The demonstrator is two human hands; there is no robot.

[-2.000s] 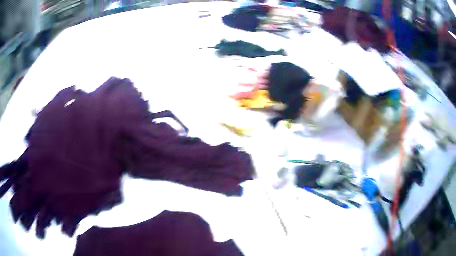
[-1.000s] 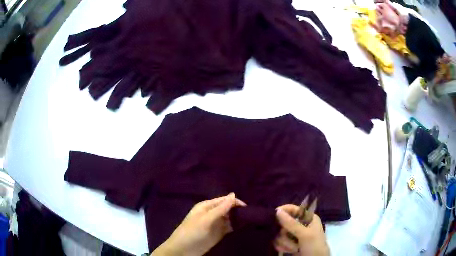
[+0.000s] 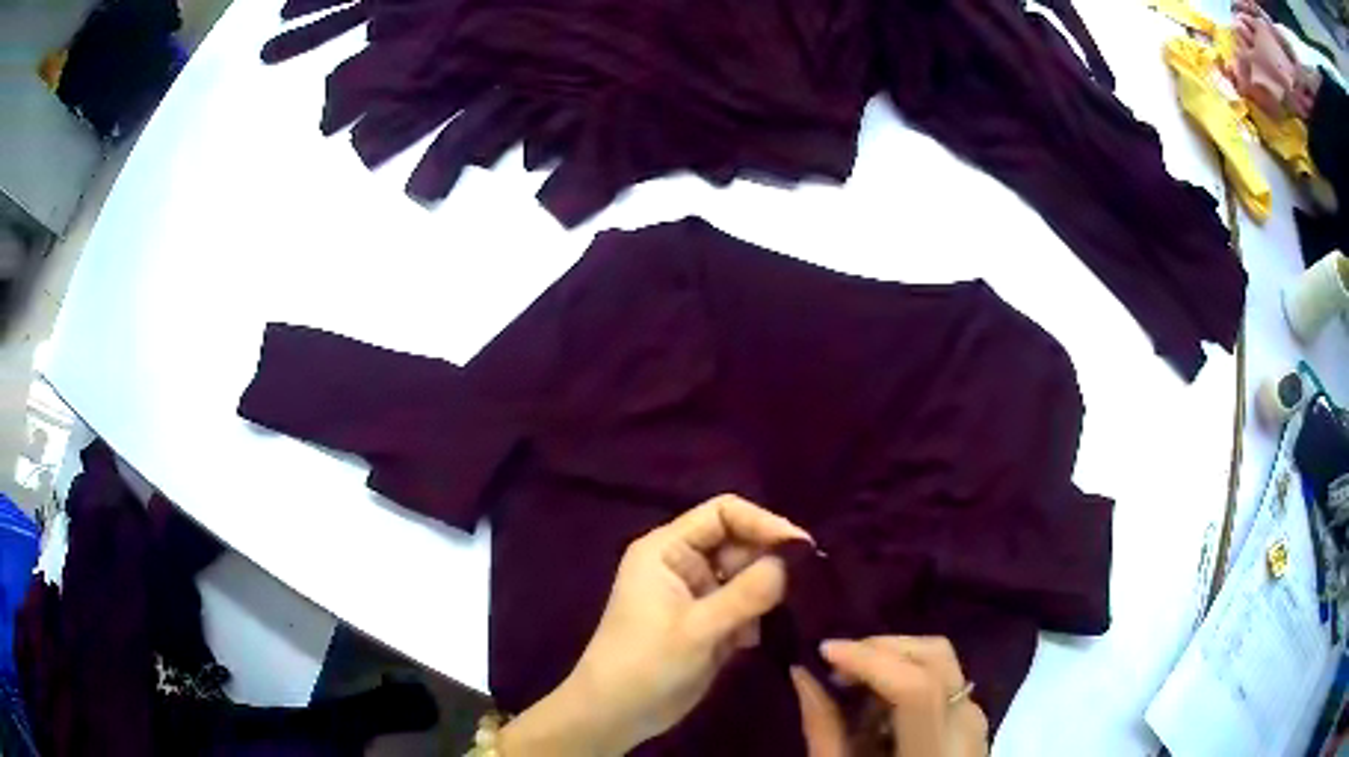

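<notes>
A dark maroon top lies spread on the white table, its wide neckline away from me and its sleeves out to both sides. My left hand pinches a raised fold of the top, with a tiny pale bit at the fingertips. My right hand, with a ring on one finger, holds the same fold just to the right and nearer me. It is cut off by the bottom edge. No snips can be made out in it now.
A pile of maroon tops lies farther up the white table. Maroon garments hang low at left. Yellow cloth, a thread cone and paper sheets are at right.
The view has shifted, so the top sits higher and further right. The left hand has moved up over the top. The snip blades seen in the right hand no longer show.
</notes>
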